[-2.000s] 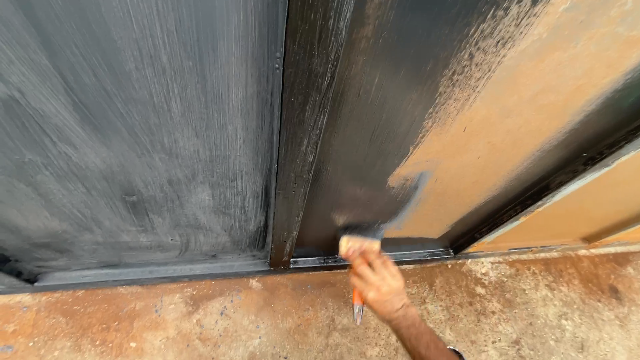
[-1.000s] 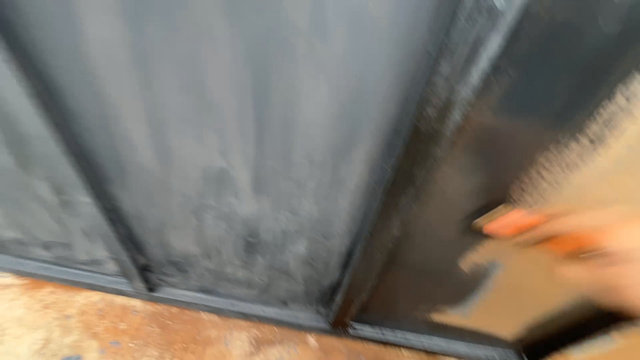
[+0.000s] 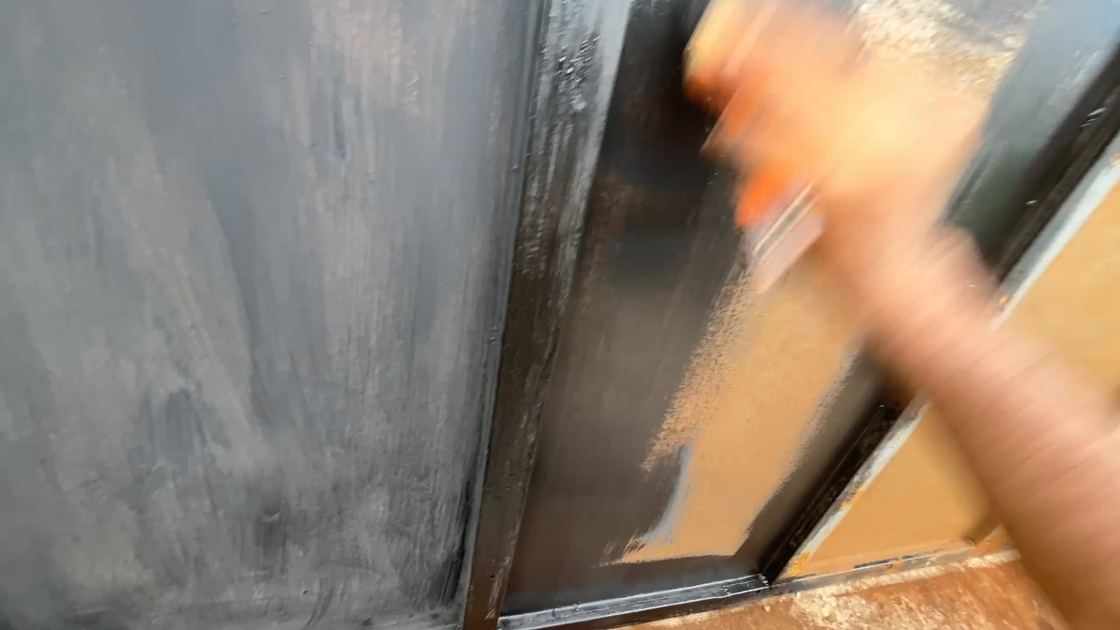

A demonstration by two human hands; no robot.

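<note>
My right hand (image 3: 840, 114), blurred by motion, is closed around the orange handle of a paintbrush (image 3: 761, 192) at the upper right. The brush is held against or just in front of a metal panel (image 3: 647, 350); whether its bristles touch is hidden by blur. Dark wet paint covers the panel's left part and its edges, while a tan strip (image 3: 744, 420) shows between them. My left hand is out of view.
A dark upright metal bar (image 3: 525, 350) divides this panel from a grey-black painted one (image 3: 262, 306) on the left. Farther right, past another dark bar (image 3: 831, 490), lies a tan panel (image 3: 910, 490). Reddish ground (image 3: 919, 604) runs along the bottom.
My right hand has gone from the panel's bottom edge up to its upper part, with the brush still held. The view has shifted closer to the panels.
</note>
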